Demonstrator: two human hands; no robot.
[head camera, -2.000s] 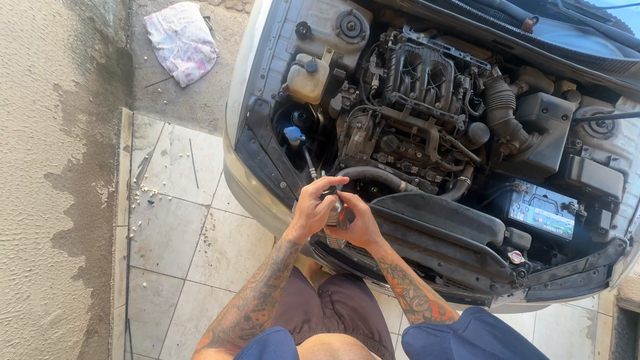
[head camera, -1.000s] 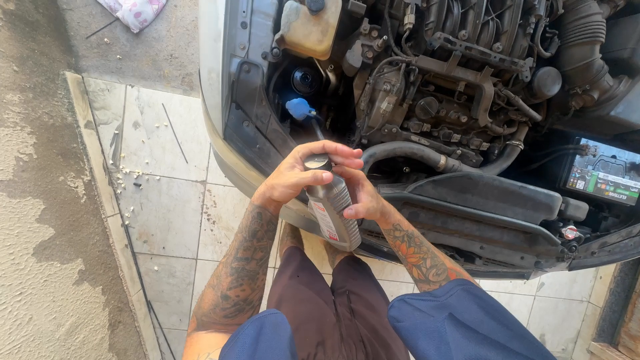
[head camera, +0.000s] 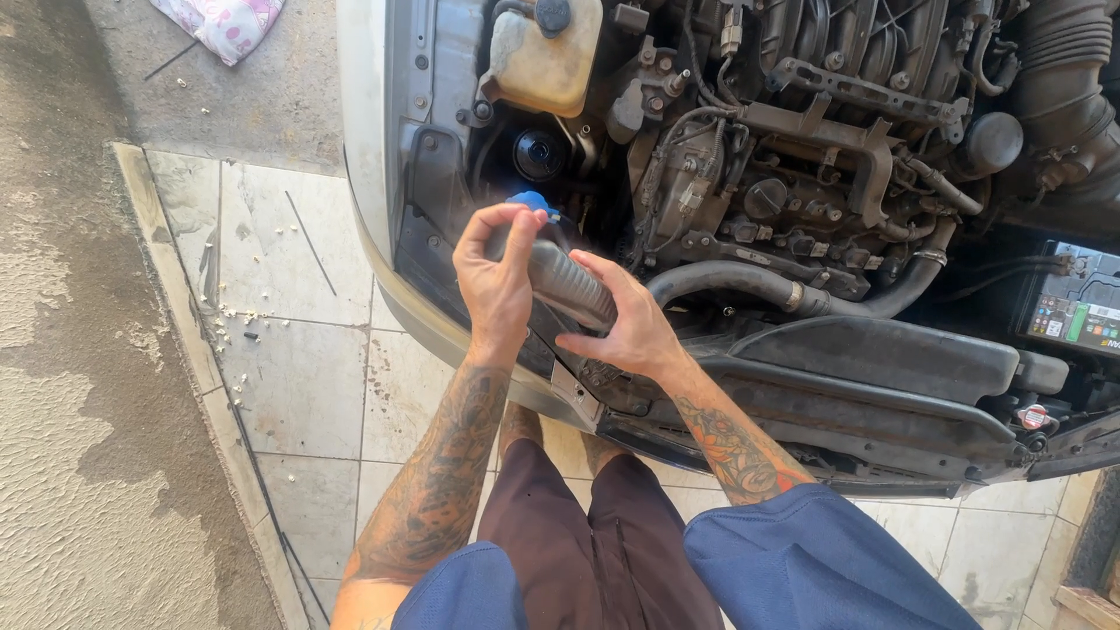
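Observation:
Both my hands are on a grey plastic fluid bottle (head camera: 564, 282), tilted over the front corner of the open engine bay. My left hand (head camera: 499, 271) grips the end near the blue cap (head camera: 530, 206), thumb and index finger pinched together; the bottle's mouth is hidden. My right hand (head camera: 626, 319) holds the other end, fingers above and thumb below. The blue cap of a filler neck shows just beyond my left fingertips. Behind it lies a round black part (head camera: 538, 155), below a yellowed reservoir (head camera: 544, 57) with a dark cap.
The engine (head camera: 787, 192) fills the bay, with a thick coolant hose (head camera: 735, 284) in front. A car battery (head camera: 1081, 302) is at the right. The bumper edge (head camera: 411, 306) curves beside my left forearm. Thin rods and small pale bits lie on the tiled floor (head camera: 297, 376); a printed cloth (head camera: 229, 22) lies beyond.
The bottle was upright between my hands near the bumper; it is now tilted and further forward, by the blue cap. My left hand has shifted to its far end. The view has moved closer.

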